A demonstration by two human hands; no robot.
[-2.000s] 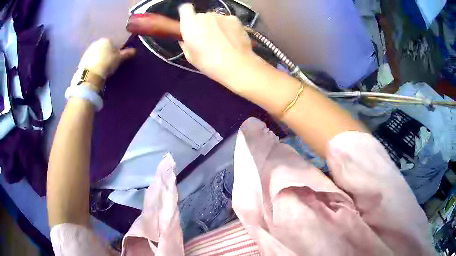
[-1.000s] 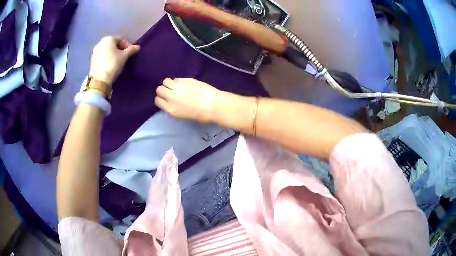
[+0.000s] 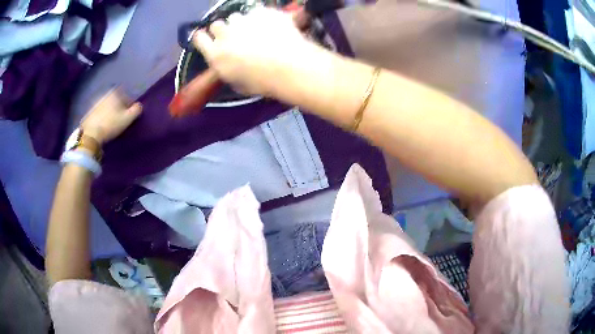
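Observation:
The dark purple garment (image 3: 215, 124) lies on the pressing table, with a pale grey-blue layer (image 3: 228, 163) and a pale rectangle with dark stitched outline (image 3: 297, 151) showing on it. My right hand (image 3: 254, 49) is closed around the red-brown handle of the steam iron (image 3: 196, 93), whose metal-edged plate rests over the purple cloth near the far edge; the hand hides part of the iron. My left hand (image 3: 111, 117) is at the garment's left edge, blurred, fingers bent; whether it grips the cloth is unclear.
A crumpled heap of purple and pale pieces (image 3: 39, 78) lies at the upper left. The pale cord (image 3: 509, 25) runs off at the upper right. The padded table (image 3: 430, 124) extends right. Scraps and bags (image 3: 450, 267) lie below at the right, and a small pale item (image 3: 130, 274) at lower left.
My right hand has taken hold of the iron again and turned it, with its handle now slanting down-left. The garment has turned, baring the stitched rectangle. My left hand has moved down-left.

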